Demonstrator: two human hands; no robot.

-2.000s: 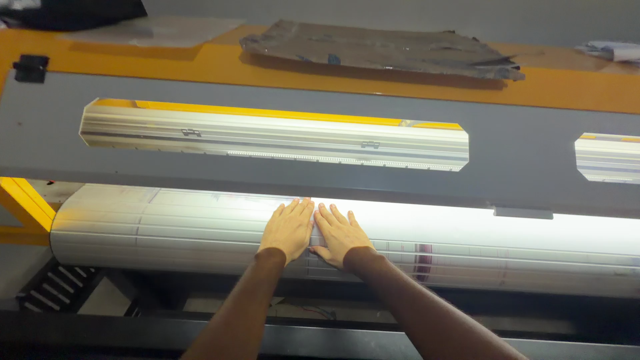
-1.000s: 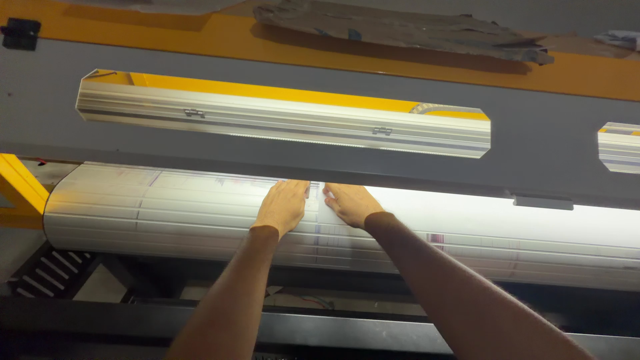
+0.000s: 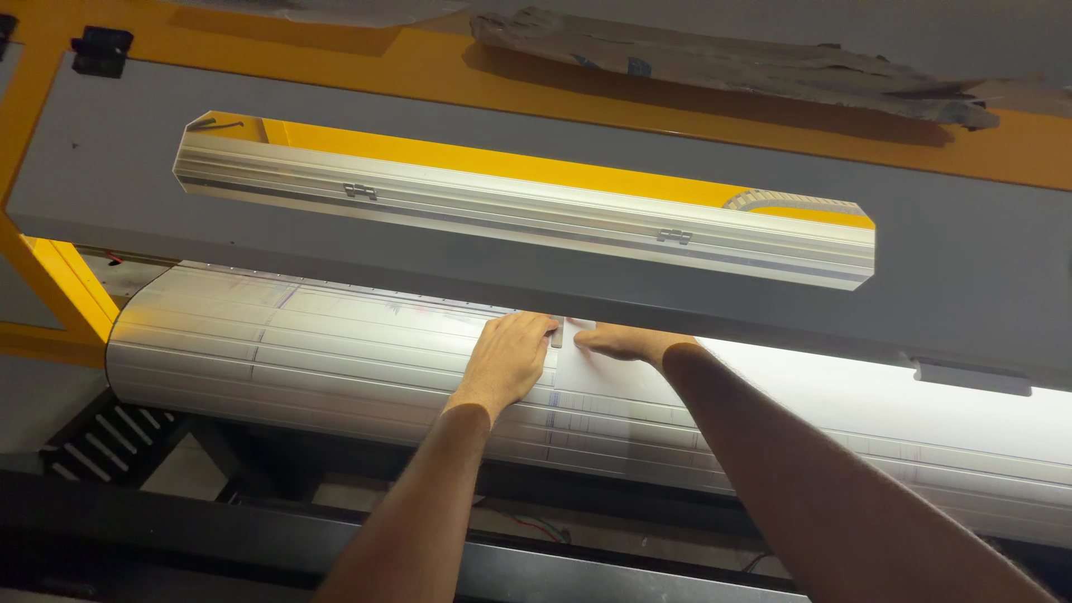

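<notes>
A wide ribbed pale drum (image 3: 335,352) with marked lines runs across beneath the grey hood of the machine. On its upper surface rests my left hand (image 3: 511,352), with its fingertips at a small flat metal strip (image 3: 558,333); whether they grip it I cannot tell. My right hand (image 3: 624,339) lies just to the right, thumb toward the left, at a white sheet (image 3: 611,381) on the drum. Its other fingers are hidden under the hood's lower edge.
The grey hood (image 3: 536,260) with a long window hangs low over both hands. Crumpled brown sheeting (image 3: 720,71) lies on the orange frame (image 3: 335,54). A black rail (image 3: 209,536) crosses in front, below the drum. A black slotted part (image 3: 109,444) stands at left.
My hands, flat on the drum two seconds ago, are now drawn in with bent fingers near the hood's edge. A white sheet and a small strip now show between them.
</notes>
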